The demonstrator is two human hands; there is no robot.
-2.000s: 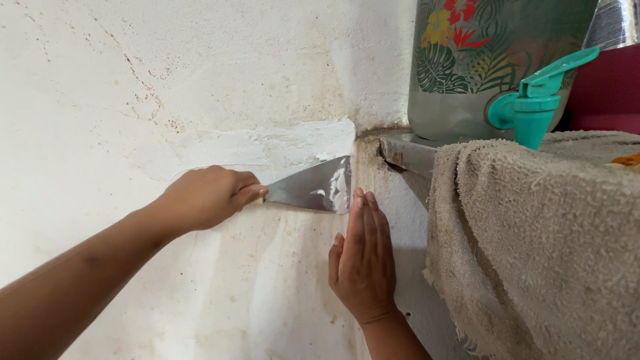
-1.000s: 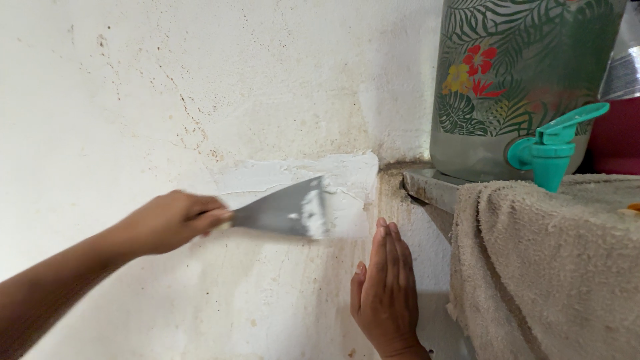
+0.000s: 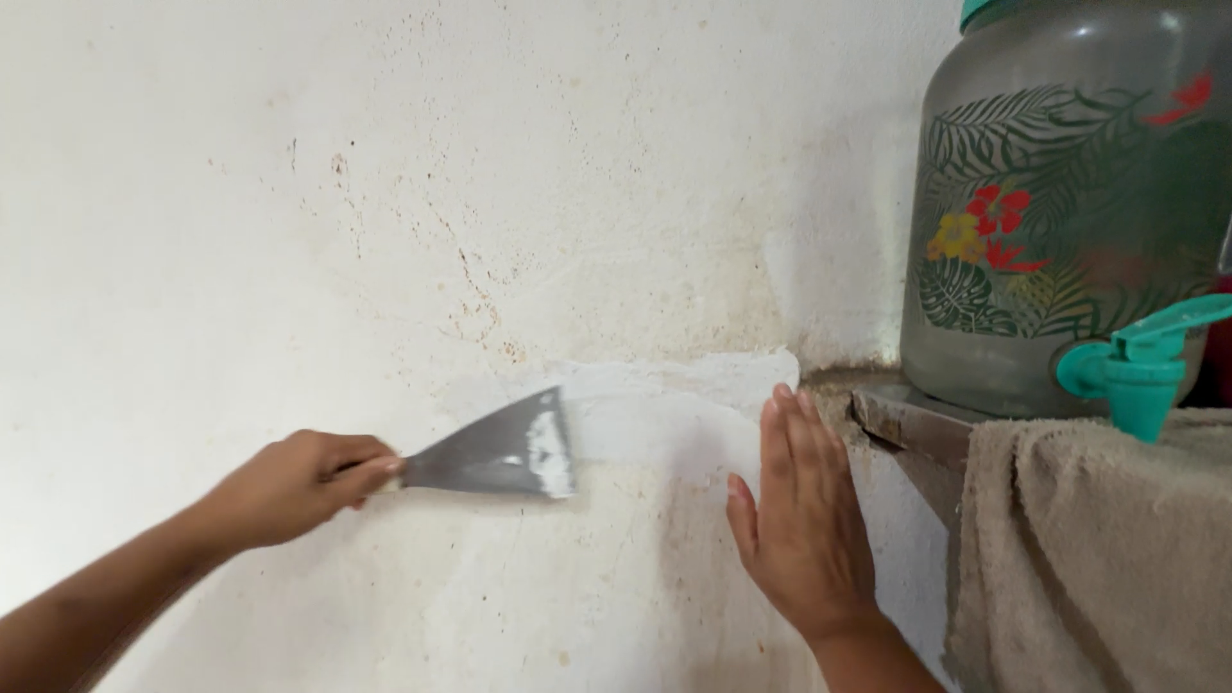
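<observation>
My left hand [image 3: 303, 484] grips the handle of a putty knife [image 3: 481, 457], whose wide metal blade points right and carries white filler near its edge. The blade lies at the left end of a band of smooth white filler [image 3: 674, 409] on the stained white wall [image 3: 577, 192]. My right hand [image 3: 813, 520] is raised flat at the wall corner, fingers up and together, thumb a little apart, with nothing held. Its fingertips are beside the right end of the filler.
A shelf edge [image 3: 914, 421] juts out at the right. On it stands a drinks dispenser [image 3: 1059, 212] with printed leaves and flowers and a green tap [image 3: 1136, 371]. A beige towel [image 3: 1088, 558] hangs over the shelf, close to my right hand.
My left hand has drawn the putty knife leftwards along the wall, away from the corner and my right hand. The right hand stays by the corner. The view has shifted.
</observation>
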